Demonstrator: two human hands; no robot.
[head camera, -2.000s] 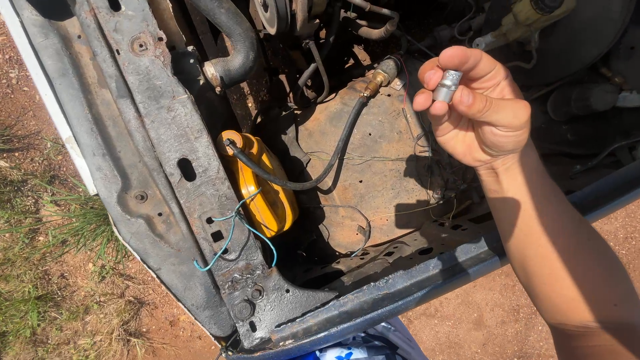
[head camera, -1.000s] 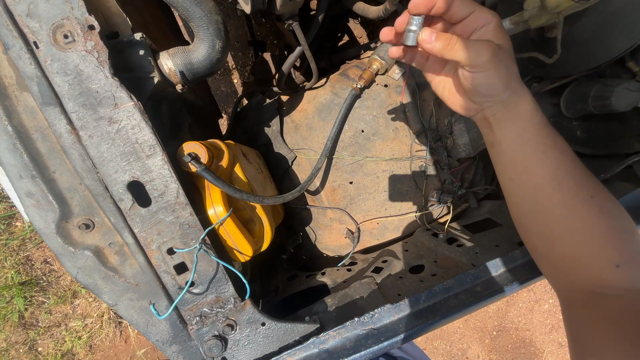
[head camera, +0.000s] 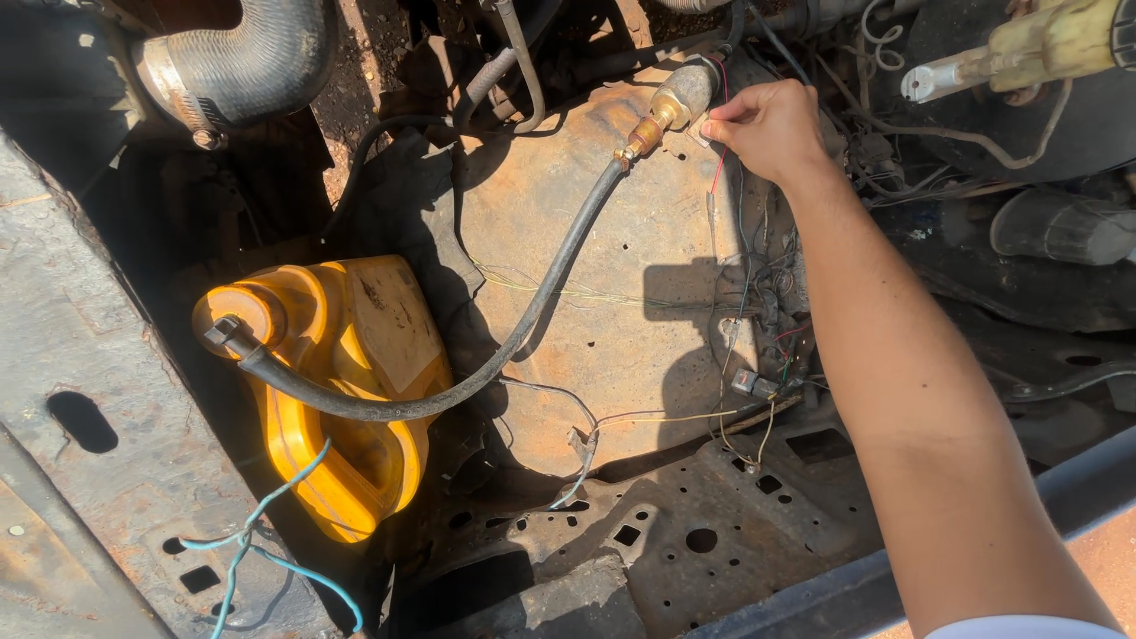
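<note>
My right hand (head camera: 770, 129) reaches in from the lower right, thumb and fingertips close together just right of a brass hose fitting (head camera: 650, 131). What lies between the fingertips cannot be made out. A thin red wire (head camera: 717, 173) runs down below them. The fitting joins a grey, rounded metal part (head camera: 690, 87) to a black rubber hose (head camera: 568, 240), which curves down and left to the cap of a yellow plastic jug (head camera: 355, 355). My left hand is out of view.
A rusty metal panel (head camera: 568, 204) lies under the hose. Thin loose wires and a small connector (head camera: 753, 383) are at its right edge. Blue wire (head camera: 244, 537) is tied at the grey frame rail (head camera: 133, 373). A ribbed hose (head camera: 257, 67) bends at upper left.
My right hand has come down beside the brass fitting. Earlier it held up a small silver metal piece, which cannot be made out now. The view has moved closer.
</note>
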